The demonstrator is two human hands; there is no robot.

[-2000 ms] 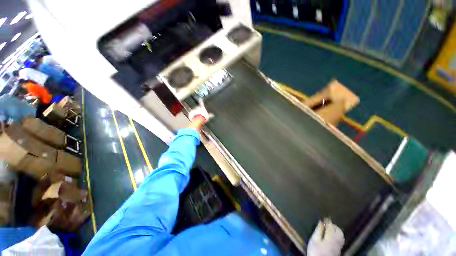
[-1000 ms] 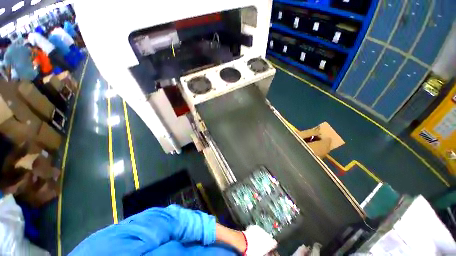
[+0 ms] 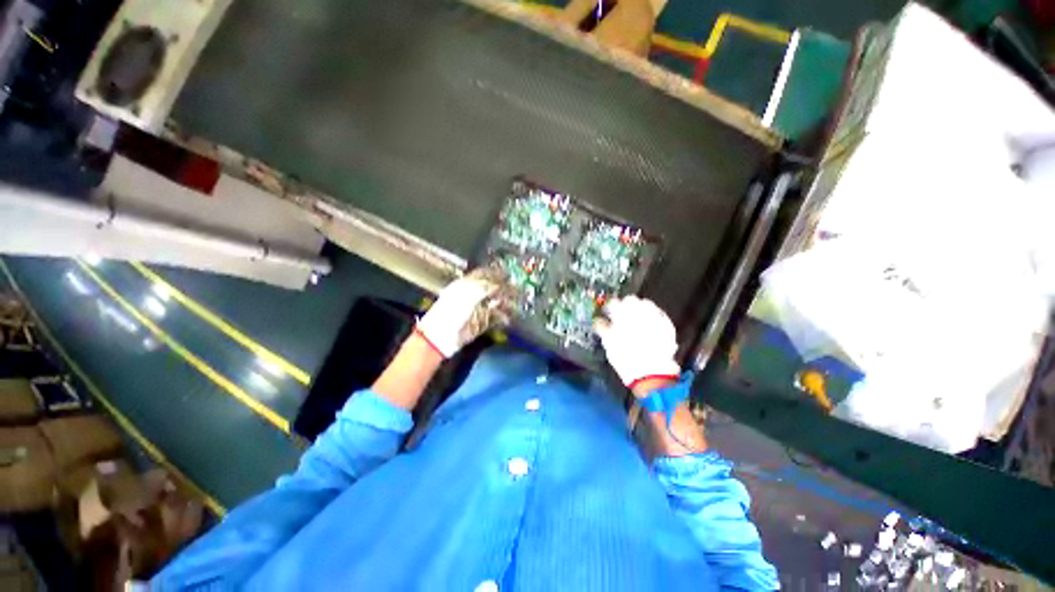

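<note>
A dark square solder pallet (image 3: 563, 263) with four pale green circuit boards, parts upward, is at the near edge of the conveyor belt (image 3: 382, 116). My left hand (image 3: 463, 310), in a white glove with a red cuff edge, holds the pallet's near left corner, its fingers over the board there. My right hand (image 3: 639, 338), gloved, with a blue wrist strap (image 3: 668, 397), holds the near right side, fingertips at the lower right board. The fingers under the pallet are hidden, and I cannot tell if it rests on the belt or is slightly raised.
The pale conveyor rail (image 3: 393, 245) runs along my side of the belt. A dark crate (image 3: 353, 361) is below it. A box under white plastic bags (image 3: 914, 231) stands at right behind a green frame post (image 3: 926, 483). Small silvery-white pieces (image 3: 908, 557) lie at lower right.
The view has turned down and toward the right. The pallet, first at the machine mouth, then near the belt's end, is now between both hands. My right hand has come fully into view.
</note>
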